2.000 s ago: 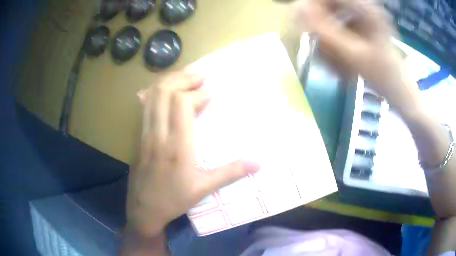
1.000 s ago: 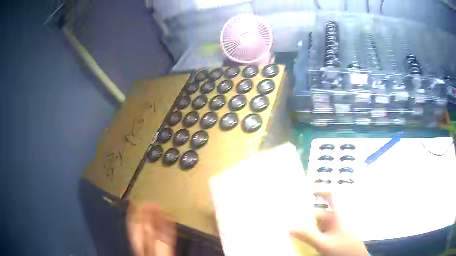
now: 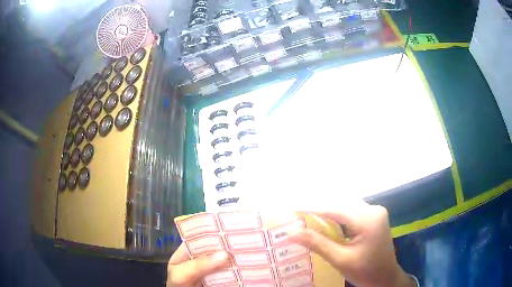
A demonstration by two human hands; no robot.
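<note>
The label sheet [image 3: 247,238], white with red-outlined rectangles and small writing on its right column, is held over the white tray's near edge. My left hand [image 3: 196,266] grips its lower left part, thumb on top. My right hand [image 3: 353,241] holds its right side, thumb and fingers near the upper right labels. A pale-yellow backing sheet [image 3: 327,269] shows at its right. The white tray [image 3: 359,129] lies on the green mat with two columns of dark discs [image 3: 220,142] on its left. A blue tool [image 3: 292,89] lies across the tray's top edge.
At left, a cardboard sheet [image 3: 104,196] bears rows of dark lens units [image 3: 123,117] on stacked clear plastic trays [image 3: 159,168]. A pink fan [image 3: 122,31] stands behind it. Clear compartment boxes [image 3: 269,45] stand beyond the tray. Yellow tape [image 3: 432,112] edges the mat at right.
The view has swung right over the white tray. The left hand has come from the cardboard's near edge onto the label sheet, now in both hands with its red rectangles showing.
</note>
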